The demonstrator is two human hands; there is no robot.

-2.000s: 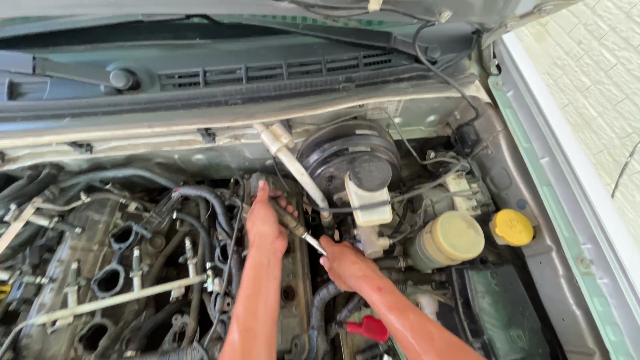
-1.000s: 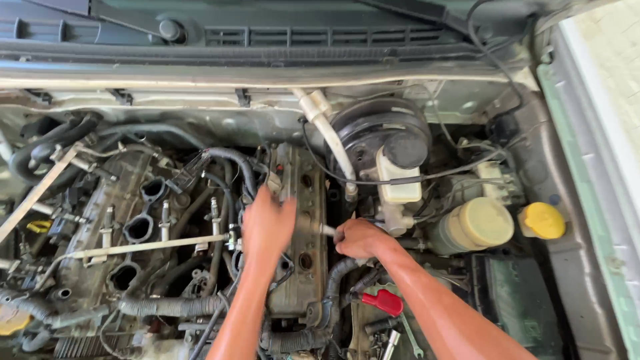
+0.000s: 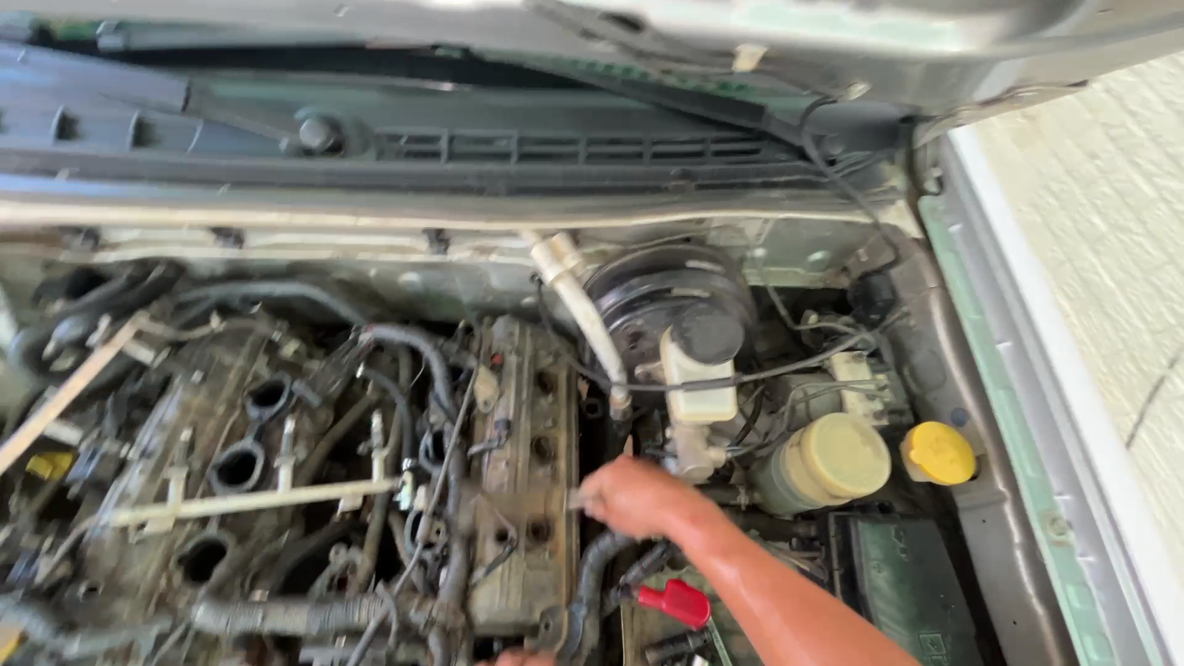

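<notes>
My right hand (image 3: 634, 498) is closed around a metal hand tool (image 3: 575, 499), of which only a short blurred end shows, over the right edge of the engine's valve cover (image 3: 527, 573). A faint blurred streak crosses the cover to its left; what it is I cannot tell. Only a small part of my left hand (image 3: 520, 658) shows at the bottom edge, below the valve cover; its grip is hidden. Left of the cover are a fuel rail (image 3: 259, 502) and open intake ports (image 3: 238, 468).
A brake fluid reservoir (image 3: 700, 388) stands before the black brake booster (image 3: 666, 277). Further right are a round cream-capped reservoir (image 3: 846, 458), a yellow cap (image 3: 939, 453) and a battery (image 3: 906, 583). A red terminal cover (image 3: 680, 603) lies below my right forearm. Hoses and cables run throughout.
My left hand has left the valve cover and dropped to the bottom edge of view. My right hand stays near the cover's right side. The dark tool handle seen earlier no longer shows.
</notes>
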